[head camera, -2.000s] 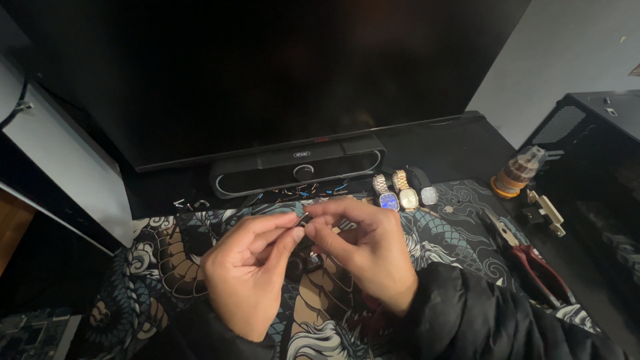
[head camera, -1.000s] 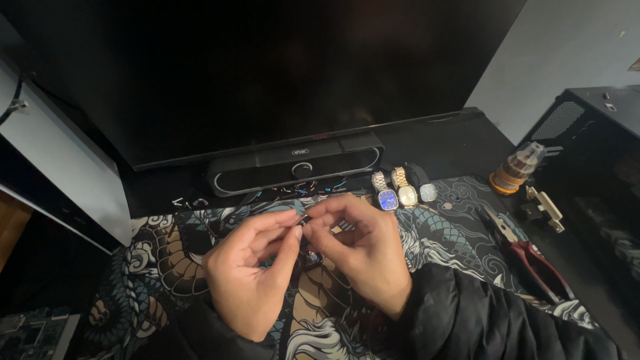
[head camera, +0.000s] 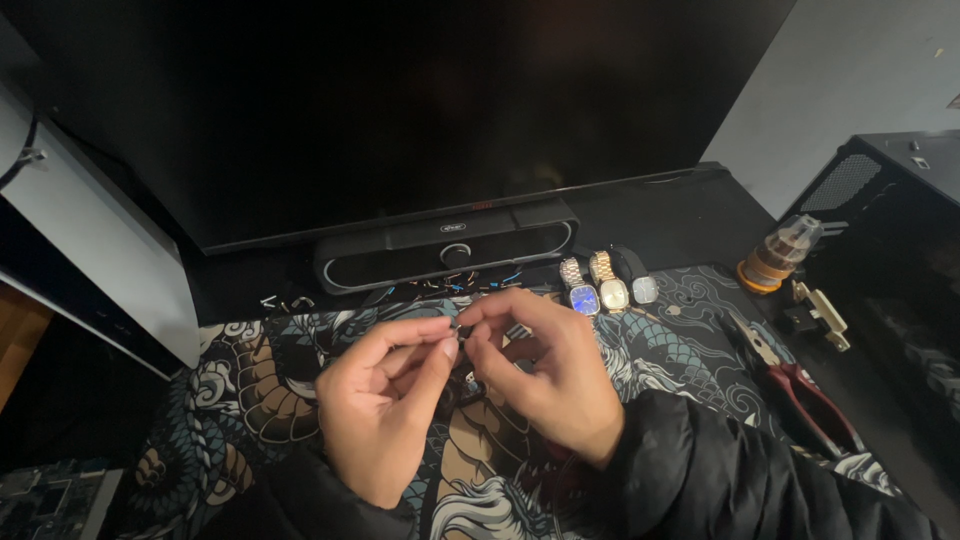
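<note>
My left hand (head camera: 394, 397) and my right hand (head camera: 544, 375) meet fingertip to fingertip over the dragon-patterned desk mat (head camera: 285, 397). Between the thumb and forefinger of each is a tiny dark piece (head camera: 457, 330) with a metallic glint, too small to identify. Beneath the fingers, partly hidden, lies a small dark object with a bright metal part (head camera: 471, 381). Behind my hands, short bits of coloured wire (head camera: 457, 285) lie scattered in front of the soundbar.
A soundbar speaker (head camera: 450, 251) stands below a large dark screen (head camera: 390, 105). Three wristwatches (head camera: 613, 294) lie right of the wires. Farther right are red-handled pliers (head camera: 802, 397), an orange-based clear bottle (head camera: 780, 255) and a cream bracket (head camera: 825, 311). A circuit board (head camera: 56, 499) is at lower left.
</note>
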